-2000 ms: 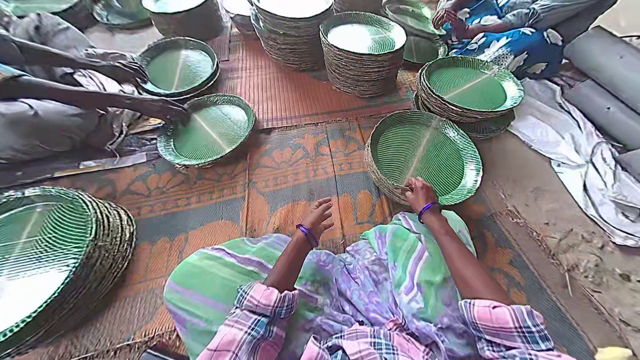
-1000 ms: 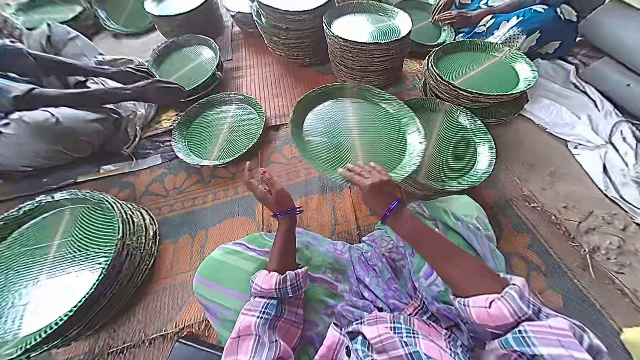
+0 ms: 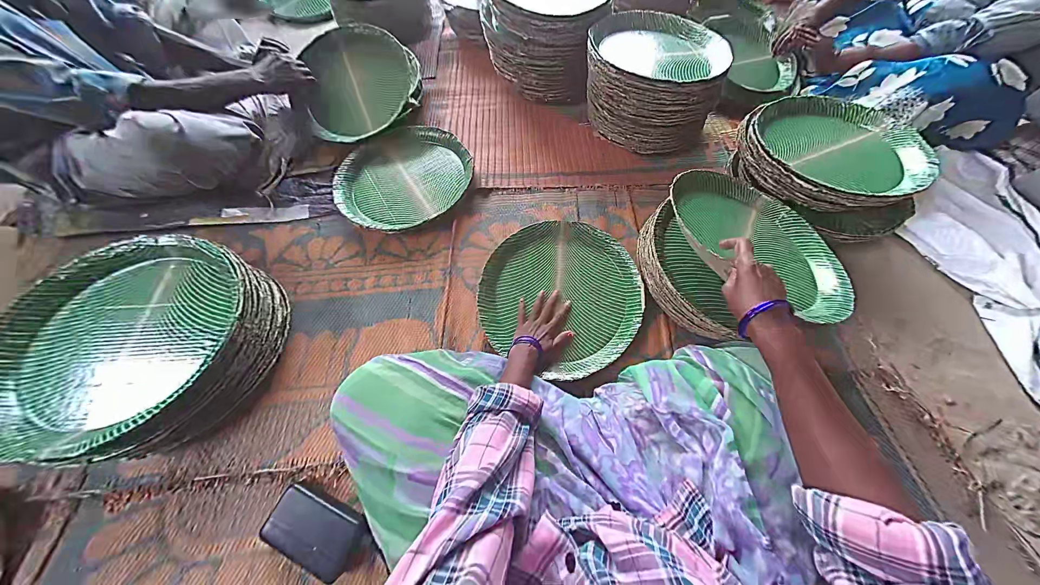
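Note:
A round green leaf-patterned plate (image 3: 561, 268) lies on the mat in front of my lap, and my left hand (image 3: 542, 329) rests on it with spread fingers. To its right, my right hand (image 3: 751, 284) grips the near rim of another green plate (image 3: 772, 236), which is tilted above the right stack of plates (image 3: 678, 280). The thumb and other fingers of that hand are partly hidden by the hand itself. A tall stack of green plates (image 3: 122, 349) stands at the left, and a single green plate (image 3: 402, 179) lies ahead on the mat.
Stacks of plates (image 3: 658, 81) stand farther ahead, with another stack (image 3: 845, 154) beyond my right hand. A person's hands (image 3: 280, 69) are by a plate at upper left; another person (image 3: 800, 41) sits at upper right. A black box (image 3: 315, 530) lies by my left knee.
A second ago my right hand held a plate over the mat; a plate now lies there under my left hand. My right hand has moved right and now holds a plate over the right stack.

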